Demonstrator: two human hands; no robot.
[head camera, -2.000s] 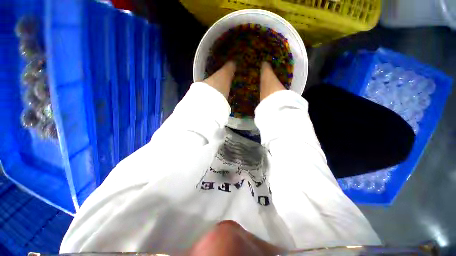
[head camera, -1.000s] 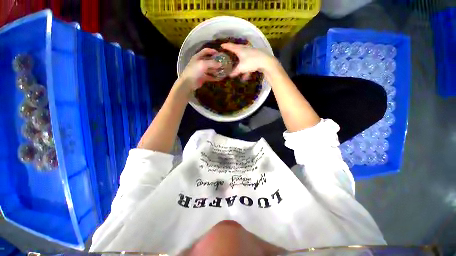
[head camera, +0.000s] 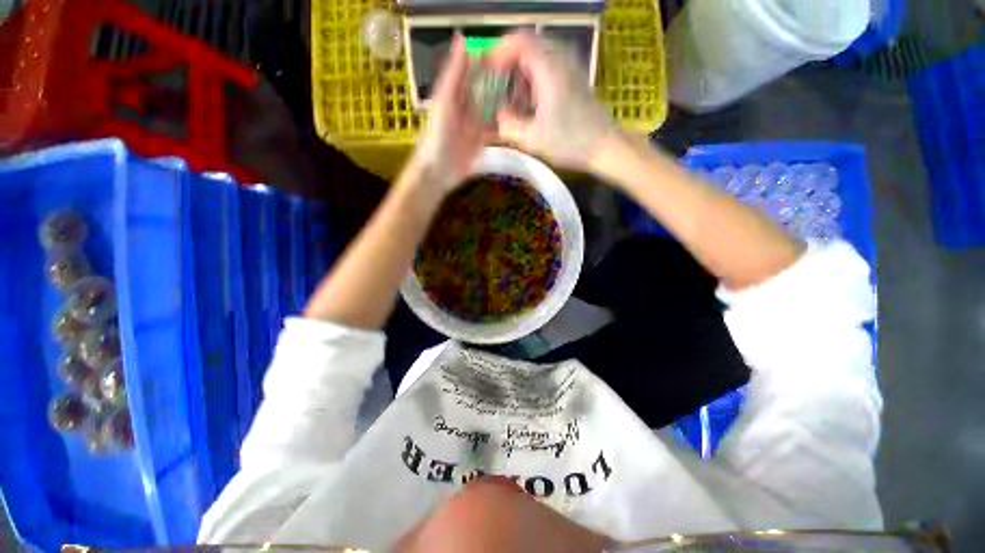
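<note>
A clear hollow ball (head camera: 493, 95) shows between my two hands, just beyond the white bucket (head camera: 574, 243) and over the near side of the scale (head camera: 430, 67). My left hand (head camera: 459, 113) cups it from the left. My right hand (head camera: 549, 99) is on its right side with bent fingers. Both hands are blurred, and how full the ball is cannot be told. The bucket holds a mass of multicoloured beads (head camera: 488, 248). The scale's green display shows partly above my hands. Its keypad is mostly hidden.
The scale stands on a yellow crate (head camera: 362, 103) with a pale ball (head camera: 383, 35) at its left. Speckled balls (head camera: 92, 302) lie in the left blue bin (head camera: 151, 324). Clear balls (head camera: 783, 194) fill the right blue bin (head camera: 853, 162). A red frame (head camera: 205, 81) and white container (head camera: 756, 43) stand beyond.
My hands came out of the beads with a ball between them, then moved forward from over the bucket to the scale. The view has shifted forward, showing the scale and more of the crate.
</note>
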